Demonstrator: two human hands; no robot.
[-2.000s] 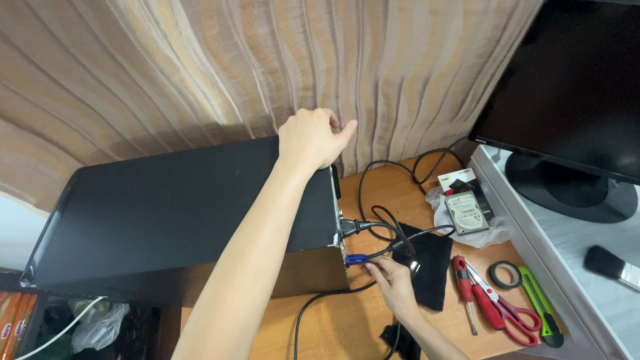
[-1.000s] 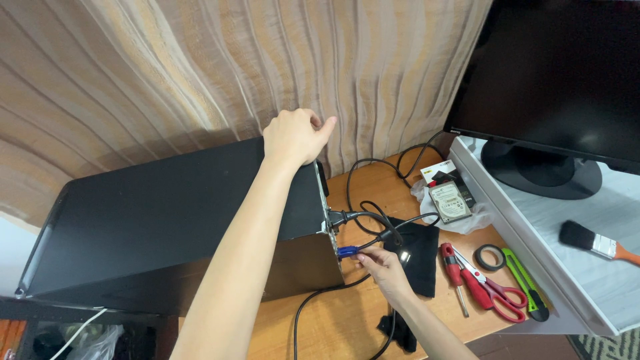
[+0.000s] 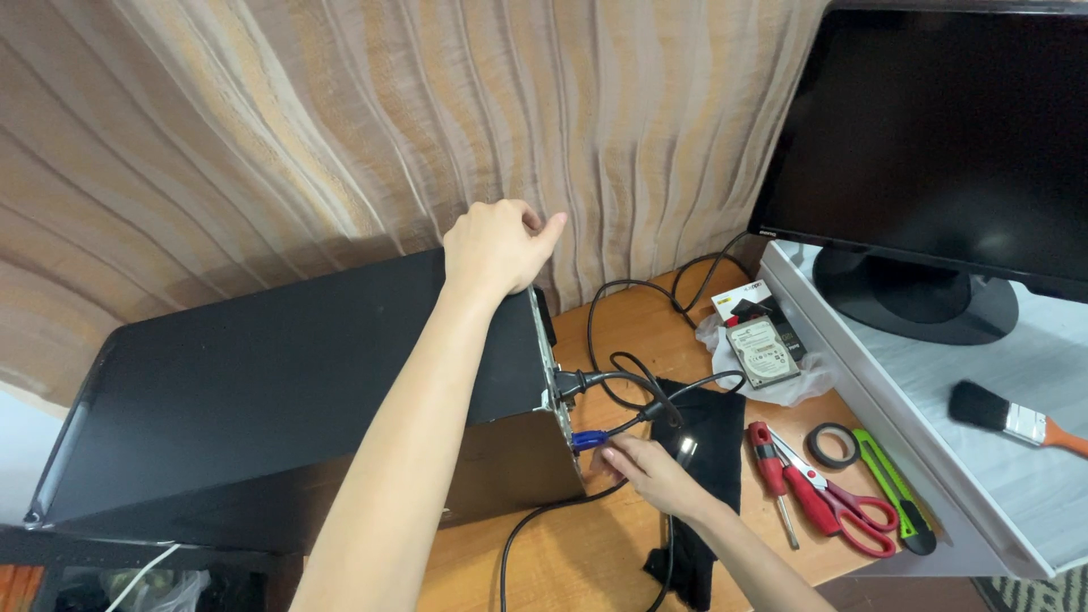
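A black desktop computer case (image 3: pixel 280 365) lies on the wooden desk, its rear edge facing right. My left hand (image 3: pixel 501 242) rests on the case's far top edge near the rear, holding nothing that shows. At the rear panel, my right hand (image 3: pixel 650 469) is at a blue VGA connector (image 3: pixel 588 439), fingers beside its cable end; the fingertips are partly hidden. The connector sits against the rear panel. Above it, a black power plug (image 3: pixel 574 382) is in the case. Black cables (image 3: pixel 595 319) loop over the desk, and a black cloth (image 3: pixel 714 433) lies beyond my right hand.
Right of the cloth lie a red screwdriver (image 3: pixel 767 463), red-handled scissors (image 3: pixel 837 501), black tape (image 3: pixel 833 445) and a green utility knife (image 3: pixel 892 489). A hard drive (image 3: pixel 762 351) rests on a plastic bag. A monitor (image 3: pixel 935 144) and a brush (image 3: pixel 1011 416) occupy the raised white surface. A curtain (image 3: pixel 408 110) hangs behind.
The view has shifted somewhat to the right. Both hands keep much the same places, on the case and at the blue connector.
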